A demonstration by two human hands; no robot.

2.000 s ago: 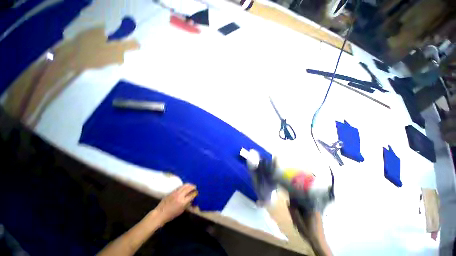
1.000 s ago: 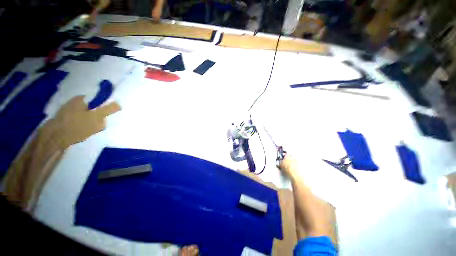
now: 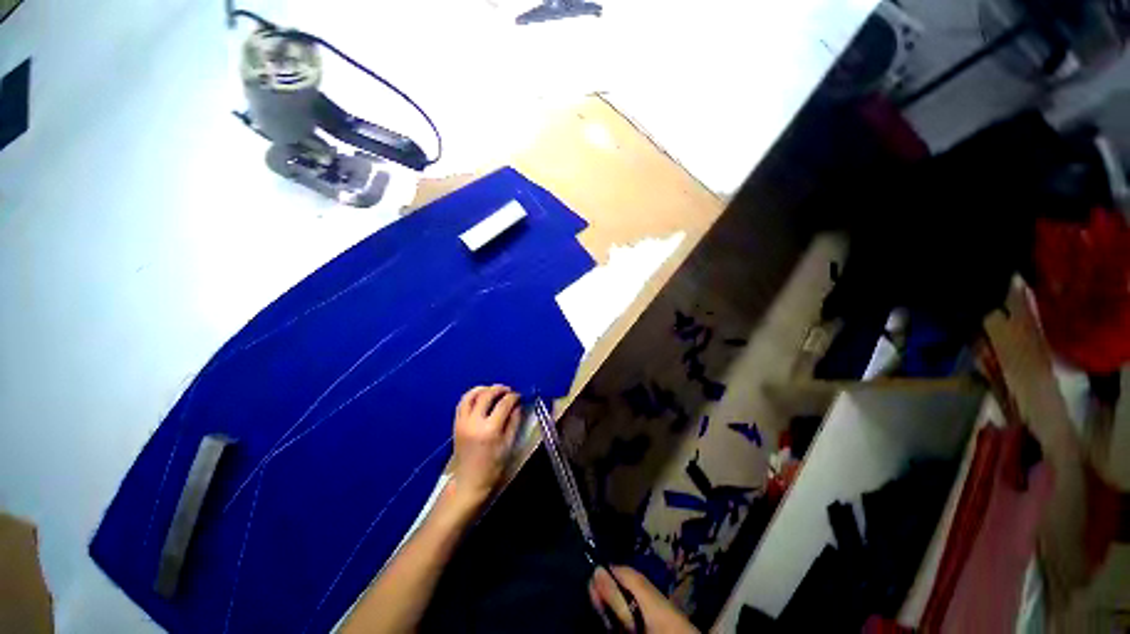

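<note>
The blue fabric lay (image 3: 359,359) lies on the white table with thin pale chalk lines on it. A grey metal bar weight (image 3: 192,514) lies at its lower left and a short pale weight (image 3: 493,225) near its narrow end. My left hand (image 3: 486,436) is on the lay at its near edge, fingers curled on the cloth; how firmly they grip is hard to see. My right hand (image 3: 638,603), partly cut off by the bottom edge, holds the fabric shears (image 3: 565,481). Their blades point up to the lay's edge, tips at the cloth beside my left fingers.
The electric cutter (image 3: 283,93) stands on the table beyond the lay, its cord looping right. Tan sheet (image 3: 644,173) shows beside the narrow end. A dark clamp (image 3: 558,10) is at the top. Below the table edge are blue scraps (image 3: 688,502) and a box (image 3: 818,483) with dark cloth.
The view has swung down and right. My right hand has brought the shears from the far side of the lay to its near edge. The cutter, held earlier, now stands released. My left hand shows fully again.
</note>
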